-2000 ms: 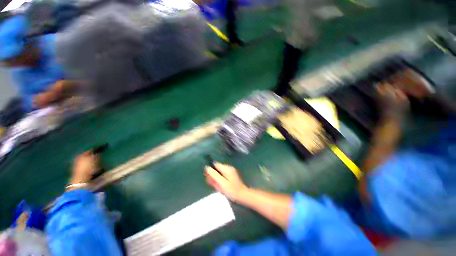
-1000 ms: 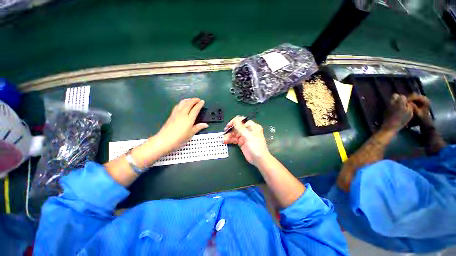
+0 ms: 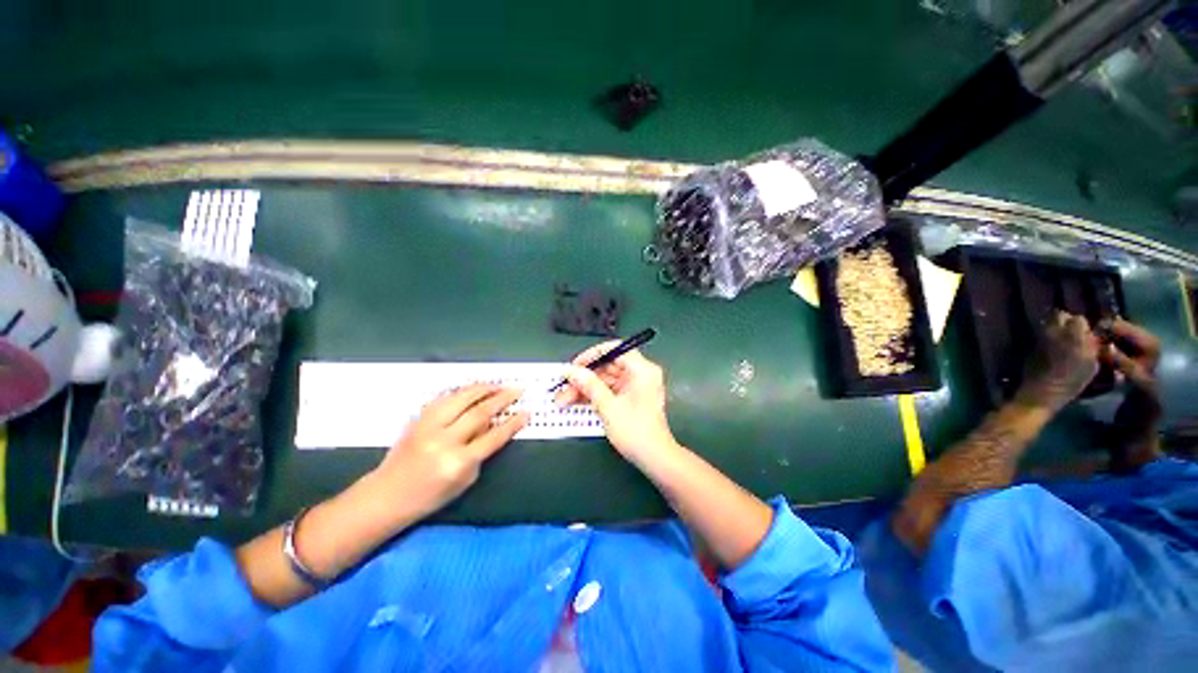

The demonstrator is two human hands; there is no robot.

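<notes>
A long white sheet with rows of small black dots (image 3: pixel 355 401) lies flat in front of me. My left hand (image 3: pixel 453 447) rests on the sheet, fingers slightly spread, holding nothing that I can see. My right hand (image 3: pixel 624 397) holds a thin black pen-like stick (image 3: pixel 620 352), its tip down at the sheet's dots near my left fingertips. A black plastic housing (image 3: pixel 586 312) lies flat on the green bench just beyond the sheet, touched by neither hand. Whether a dot is on the tip is too small to tell.
A bag of dark rings (image 3: pixel 197 381) lies left over a dotted strip (image 3: pixel 221 224). An open ring bag (image 3: pixel 775 217), a black tray of tan pieces (image 3: pixel 876 309) and a neighbour's hands at a compartment tray (image 3: pixel 1001 316) are right. Another black part (image 3: pixel 631 101) is on the belt.
My left hand has left the housing and moved down onto the sheet. The housing now lies untouched. The stick in my right hand now slants down to the sheet. The view has shifted.
</notes>
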